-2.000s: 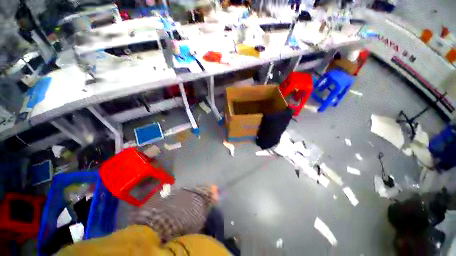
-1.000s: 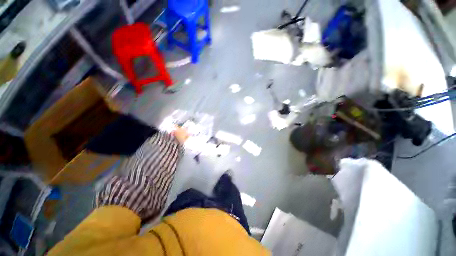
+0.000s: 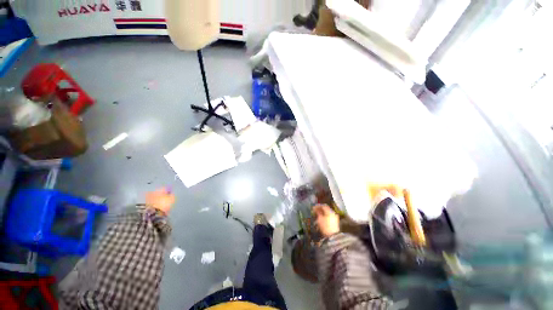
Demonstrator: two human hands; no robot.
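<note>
My left hand (image 3: 160, 200) hangs over the grey floor at the left centre, below a checked sleeve. Its fingers look curled; a tiny purplish spot shows at them, too small to name. My right hand (image 3: 327, 219) is beside the near left corner of the white pressing table (image 3: 376, 121), blurred, with nothing clearly seen in it. A dark steam iron (image 3: 388, 221) with an orange-brown handle is at the table's near end, right of my right hand.
A dress form (image 3: 193, 24) on a black stand is ahead. White sheets (image 3: 203, 157) and scraps lie on the floor. A blue stool (image 3: 45, 221), a red stool (image 3: 54, 85) and a cardboard box (image 3: 54, 133) are at left. A blue bag-like item (image 3: 267, 97) is beside the table.
The view has swung right, from the sewing tables to the pressing table and dress form. My right hand has come into view; the dark cloth by my left hand is gone from view.
</note>
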